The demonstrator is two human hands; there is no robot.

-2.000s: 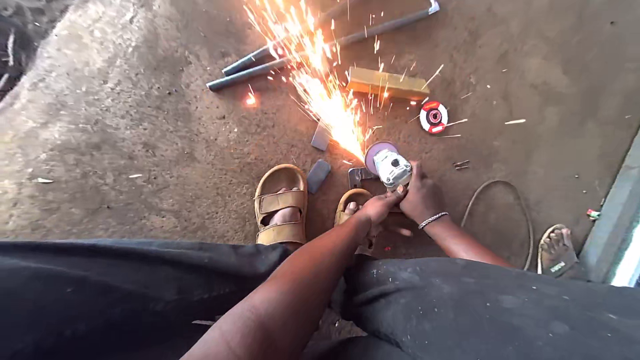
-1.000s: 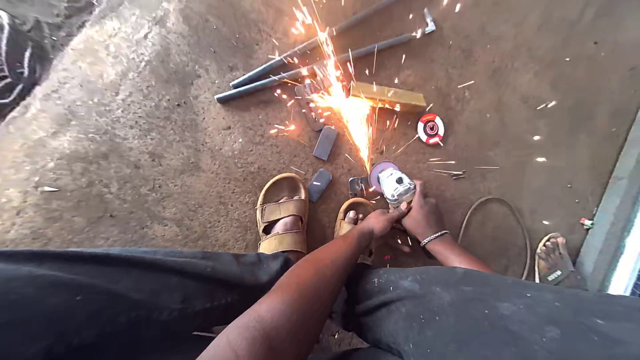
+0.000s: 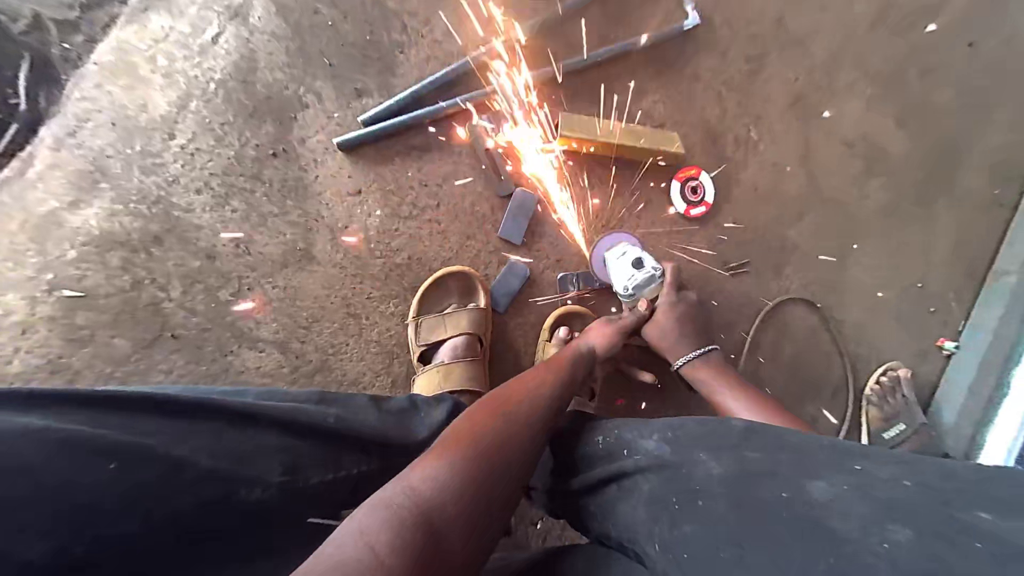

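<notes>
My left hand [image 3: 612, 336] and my right hand [image 3: 680, 320] are both closed on an angle grinder [image 3: 634, 270], whose body they mostly cover. Its purple disc [image 3: 613, 254] meets a small dark metal piece [image 3: 578, 282] on the floor, just beyond the toes of my right sandal [image 3: 556, 328]. Where they touch is hidden by the disc and the glare. A bright stream of sparks [image 3: 536, 152] flies away from me to the upper left. Two flat grey metal plates, one nearer [image 3: 510, 286] and one farther [image 3: 518, 216], lie left of the grinder.
Two metal pipes [image 3: 416, 128] lie behind the sparks, beside a yellow rectangular bar [image 3: 620, 138]. A red and white disc [image 3: 692, 192] rests to the right. A cable [image 3: 832, 328] loops near another person's sandalled foot [image 3: 896, 400]. My left sandal [image 3: 450, 328] stands beside the nearer plate.
Both hands have stayed on the grinder, with sparks flying throughout. The spark stream has shifted in shape, and the farther grey plate and the hammer-like shape near it show more or less through the glare.
</notes>
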